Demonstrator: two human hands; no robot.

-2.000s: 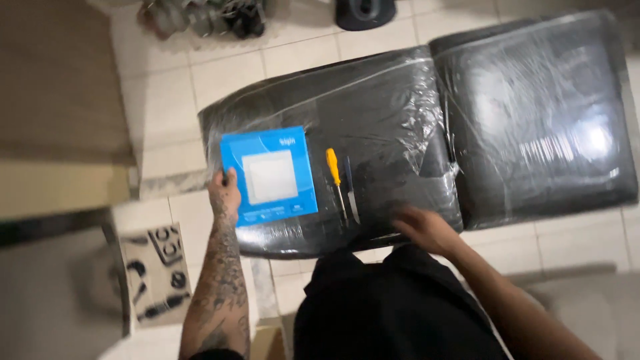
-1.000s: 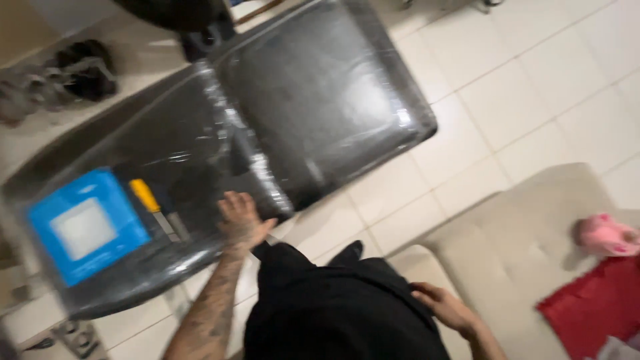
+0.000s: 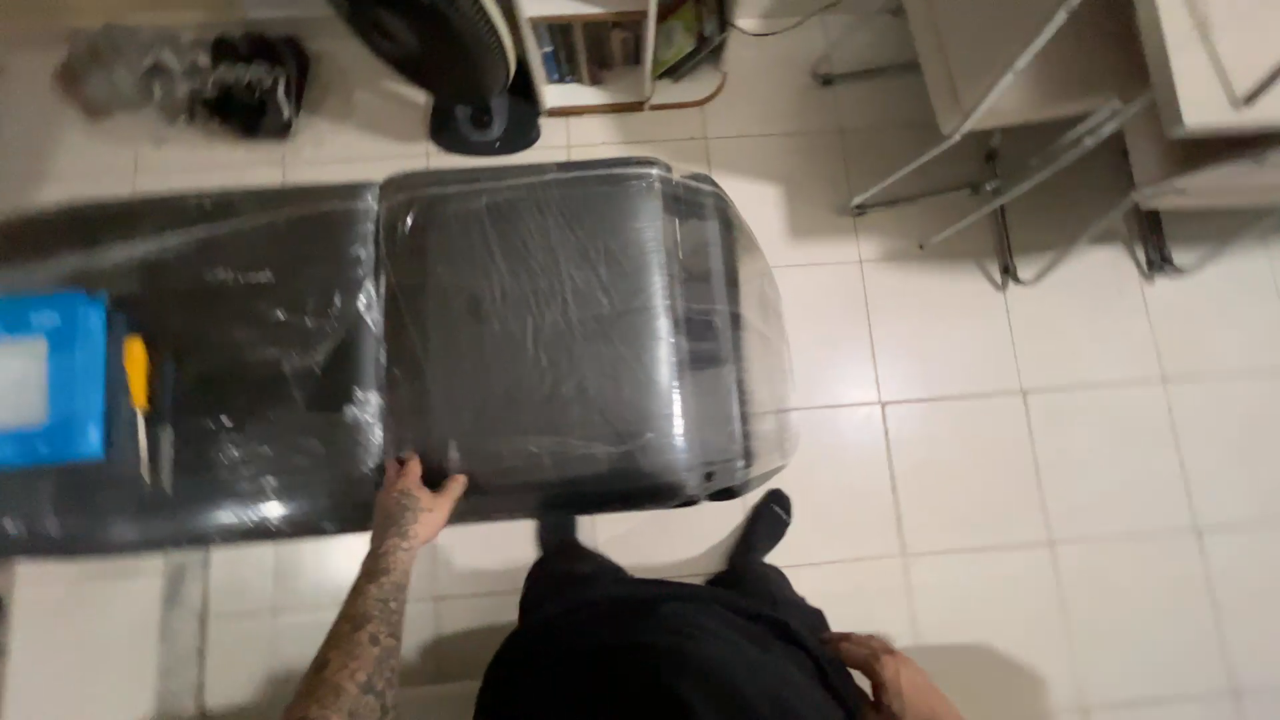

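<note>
A black padded bench wrapped in clear plastic film stretches from the left edge to the centre. My left hand rests on its near edge by the seam between two cushions, fingers spread, gripping nothing that I can see. At the far left a blue box with a pale square lies on the bench. Beside it is a screwdriver with a yellow handle, and a second slim tool lies alongside. My right hand hangs by my right hip against the black clothing; its fingers are partly hidden.
A black fan stands behind the bench, next to a low shelf holding books. Shoes sit at the back left. Folding furniture with metal legs occupies the back right. Pale floor tiles show right of the bench.
Two seconds ago my left hand was at the blue box; now it is at the bench seam. My right hand has left the bench edge for my hip. The view has swung considerably.
</note>
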